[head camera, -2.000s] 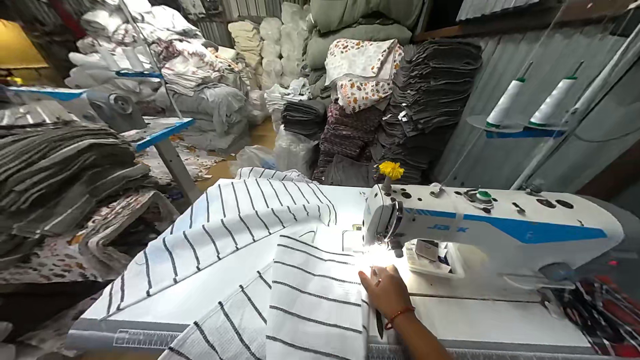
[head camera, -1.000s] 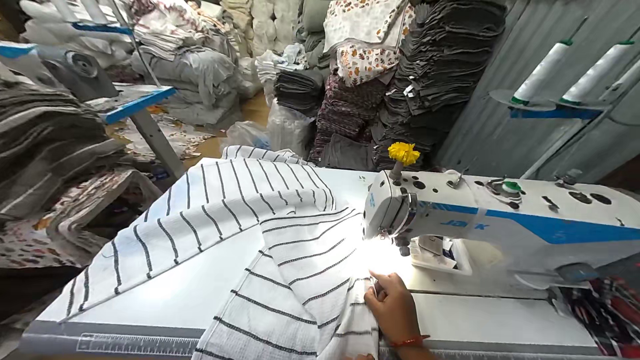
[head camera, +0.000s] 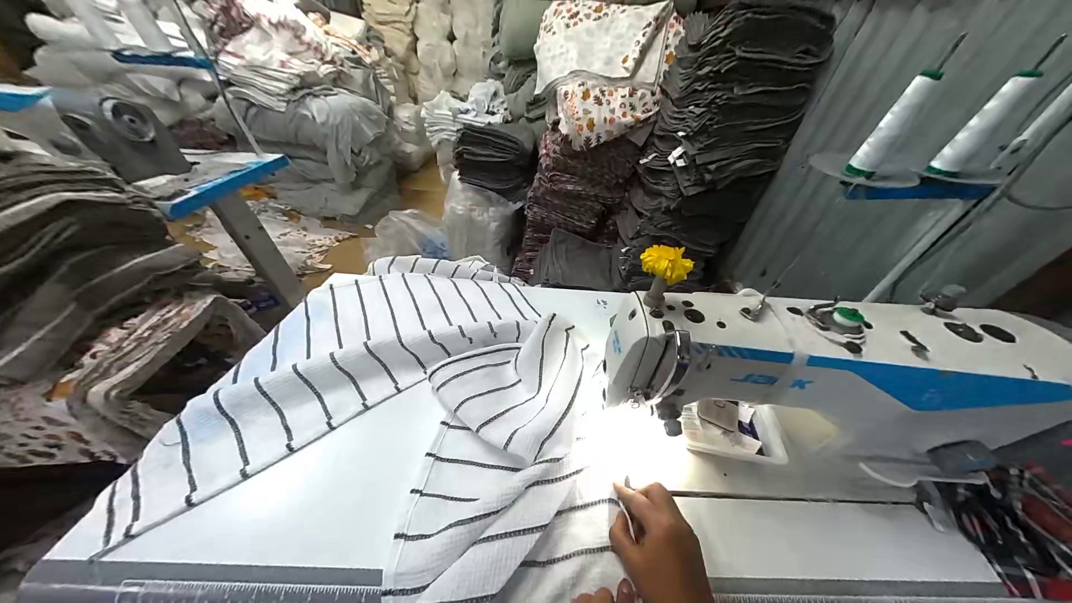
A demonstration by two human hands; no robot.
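A white cloth with dark stripes (head camera: 502,469) lies bunched and folded on the white table of a Jack sewing machine (head camera: 804,360), its right edge running toward the brightly lit needle area. My right hand (head camera: 662,540) grips that edge just in front of the needle area, and a small dark pointed object shows between its fingers. Only the fingertips of my left hand (head camera: 605,593) show at the bottom edge, touching the cloth beside the right hand; its hold is hard to see. The glare hides the needle and presser foot.
A white tray (head camera: 775,435) with small items sits behind the machine's needle area. A ruler strip (head camera: 251,591) runs along the table's front edge. Thread cones (head camera: 896,121) stand at the upper right. Stacks of dark cloth (head camera: 729,109) rise behind; another machine's blue-edged table (head camera: 226,186) is at left.
The near part of the striped cloth has bunched and folded over toward the machine. Fingertips of my left hand now show at the bottom edge. My right hand stays by the needle area.
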